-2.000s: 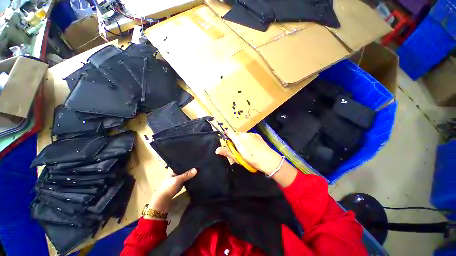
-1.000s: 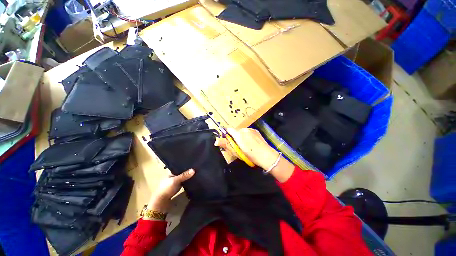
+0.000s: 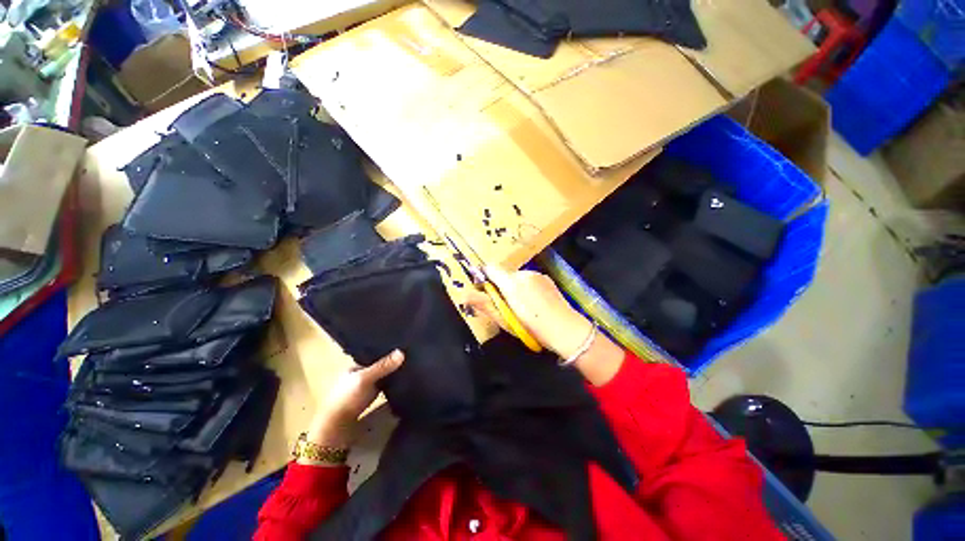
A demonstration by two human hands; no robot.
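Note:
My left hand [image 3: 358, 396] grips the near edge of a black pouch [image 3: 397, 317], thumb on top, at the table's near edge. My right hand [image 3: 529, 306] holds scissors with yellow-orange handles [image 3: 512, 318]. The silver blades point up and left, just right of the pouch's upper right corner. The blades look clear of the pouch; whether they are parted is hard to tell. Another black pouch [image 3: 341, 243] lies just beyond the held one. Small black scraps [image 3: 499, 220] lie on the cardboard, and some lie near the blades.
Fanned black pouches [image 3: 206, 190] and a stack [image 3: 164, 386] lie to the left. Cardboard sheets [image 3: 624, 106] cover the far table, with black pieces [image 3: 593, 19] on them. A blue bin [image 3: 796, 280] at the right holds black pouches. A black round object [image 3: 764, 444] stands lower right.
The held pouch has shifted slightly left, away from the scissors, leaving a gap between its corner and the blades. The left hand has moved slightly left with it. The right hand still holds the scissors.

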